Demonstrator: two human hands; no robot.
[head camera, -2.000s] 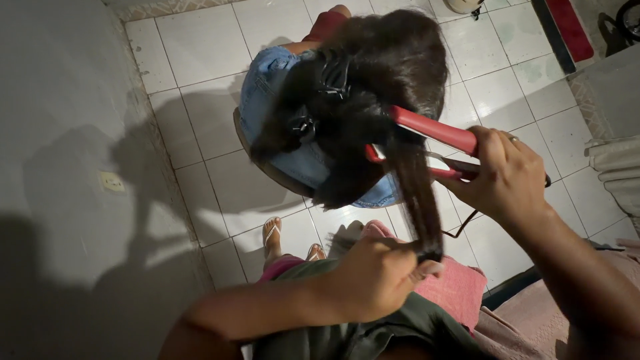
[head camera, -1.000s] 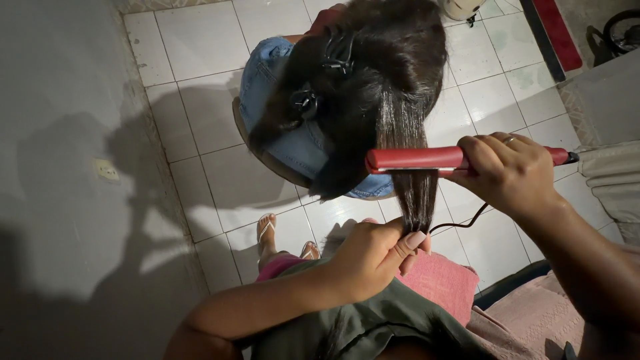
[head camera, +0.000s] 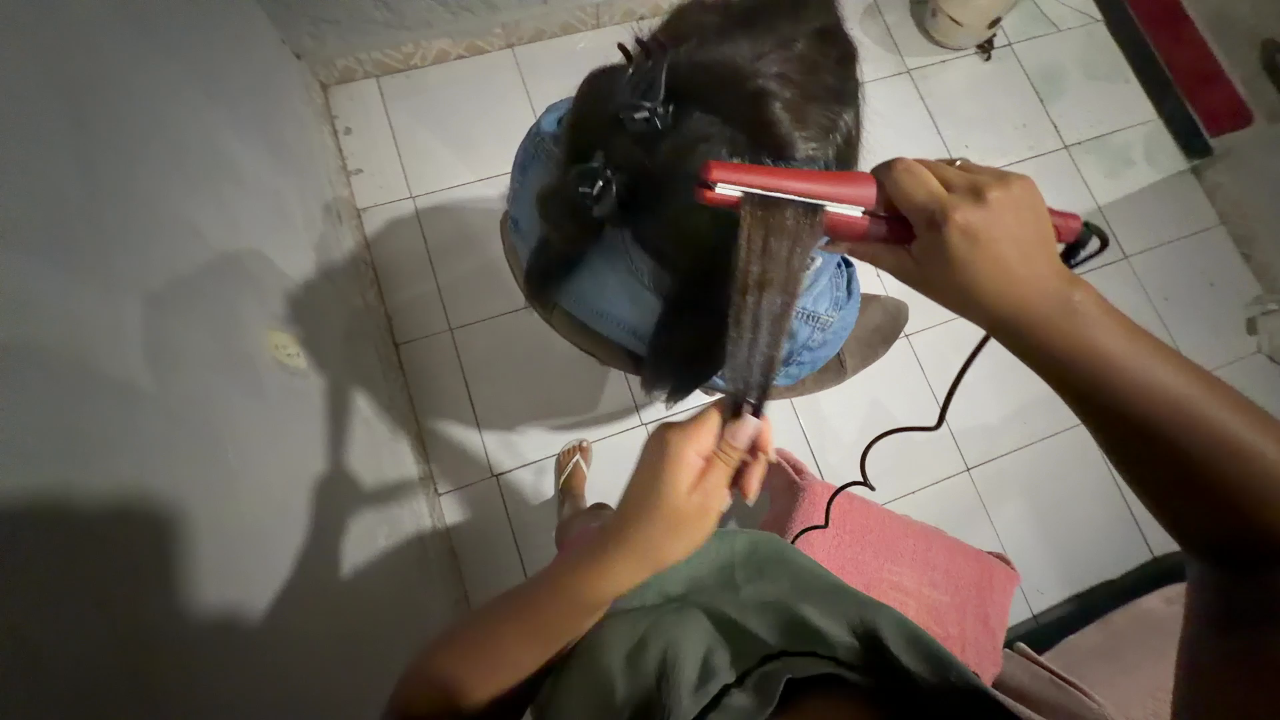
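A red hair straightener (head camera: 800, 185) is held in my right hand (head camera: 965, 230), its plates around a flat section of dark hair (head camera: 775, 290) near the seated person's head. Below it, my left hand (head camera: 700, 475) pinches the ends of that section and pulls it taut toward me. The person, in blue denim clothing (head camera: 600, 290), sits with their back to me. Two black claw clips, an upper one (head camera: 648, 105) and a lower one (head camera: 597, 188), hold other hair on the left side of the head. The face is hidden.
The straightener's dark cord (head camera: 900, 430) hangs past a pink towel (head camera: 890, 560) at the lower right. A grey wall (head camera: 200, 300) stands on the left, above white floor tiles (head camera: 520, 400). A whitish container (head camera: 965, 22) is at the top right.
Two seconds ago the straightener's arms were apart; one second ago they were closed across the hair lower on the section. Now the tool is nearer the head. My left hand keeps hold of the ends.
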